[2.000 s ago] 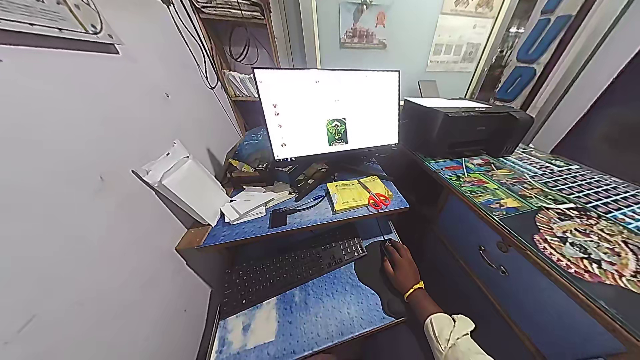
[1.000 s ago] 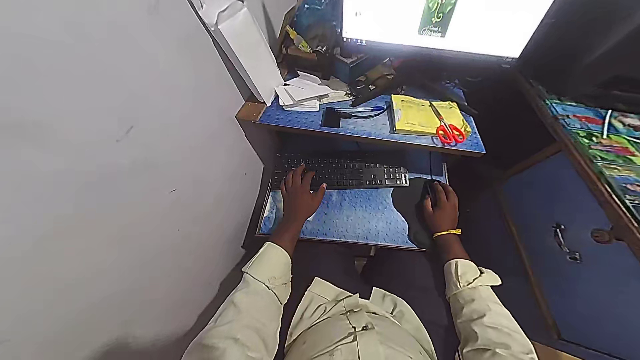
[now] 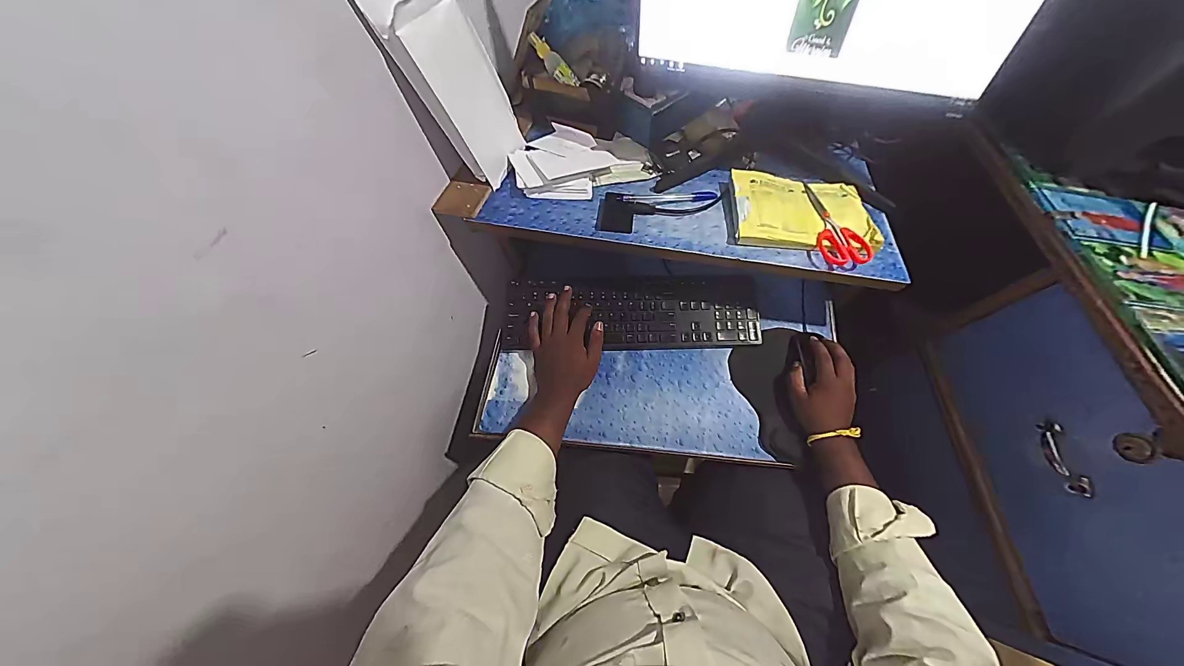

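Observation:
My left hand (image 3: 566,347) rests palm down on the left part of a black computer keyboard (image 3: 647,319), fingers apart, holding nothing. To the right of the keyboard, my right hand (image 3: 826,388) is curled over a black computer mouse (image 3: 803,356), which it mostly covers. Under the mouse lies a dark mouse pad (image 3: 763,388) with a wavy edge. Keyboard and pad sit on a blue-patterned keyboard tray (image 3: 657,393). Above, at the top of the view, a lit monitor (image 3: 740,37) shows a green picture on white; its upper part is out of view.
On the shelf (image 3: 680,236) above the tray are red-handled scissors (image 3: 842,242) on a yellow packet (image 3: 772,211), a blue pen (image 3: 671,197) beside a black cable, and loose white papers (image 3: 564,166). A wall (image 3: 231,277) stands left, a blue drawer cabinet (image 3: 1045,398) right.
The view has tilted down since the oldest frame. My left hand, not seen there, is on the keyboard in the last two frames. My right hand stays at the mouse.

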